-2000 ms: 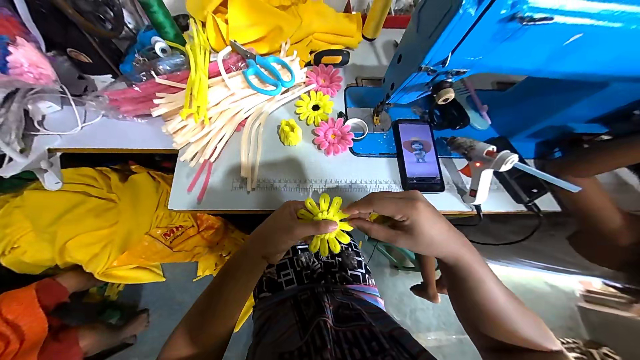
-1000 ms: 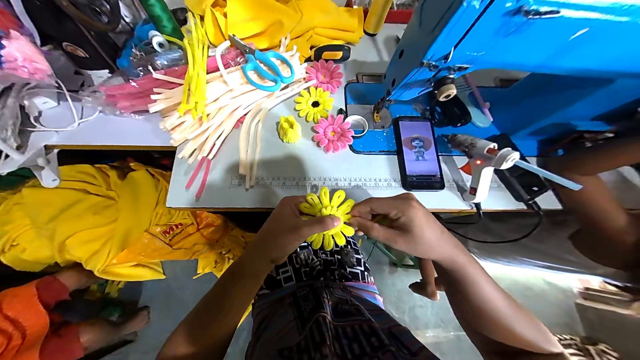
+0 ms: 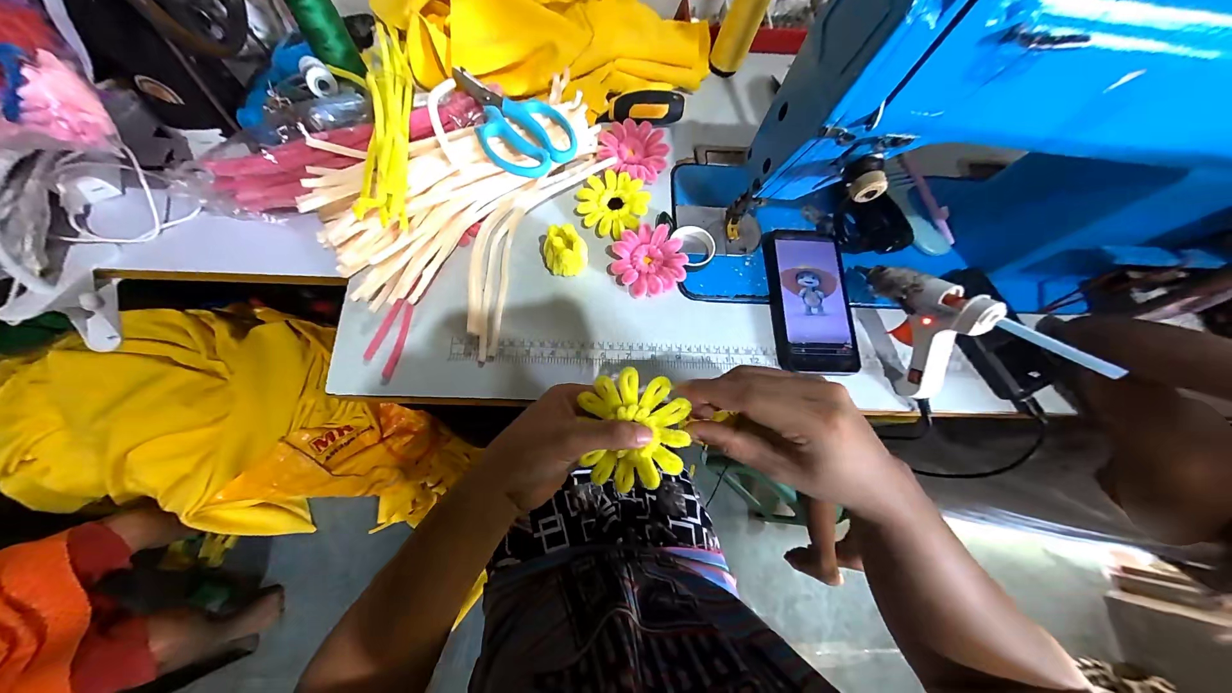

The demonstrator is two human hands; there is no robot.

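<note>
My left hand (image 3: 568,438) grips a yellow pipe-cleaner flower (image 3: 630,414) above my lap, its thumb across the flower's middle. At the flower's right edge, my right hand (image 3: 784,428) pinches a small yellow piece (image 3: 720,416), mostly hidden by the fingers. On the table lie a pink flower (image 3: 649,261), another pink flower (image 3: 633,150), a yellow flower with a dark centre (image 3: 613,203) and a small folded yellow piece (image 3: 565,250). Blue-handled scissors (image 3: 525,135) rest on a heap of cream pipe cleaners (image 3: 423,212), beside a yellow bundle (image 3: 388,135).
A blue sewing machine (image 3: 962,87) stands at the right, with a phone (image 3: 813,300) and a white glue gun (image 3: 938,327) before it. A printed ruler scale (image 3: 616,354) runs along the table edge. Other people's limbs show at both sides (image 3: 1145,423), (image 3: 183,626).
The flower stays in my left hand, turned and tilted slightly. My right hand keeps close to its right edge, with small finger movements. The things on the table have not plainly moved.
</note>
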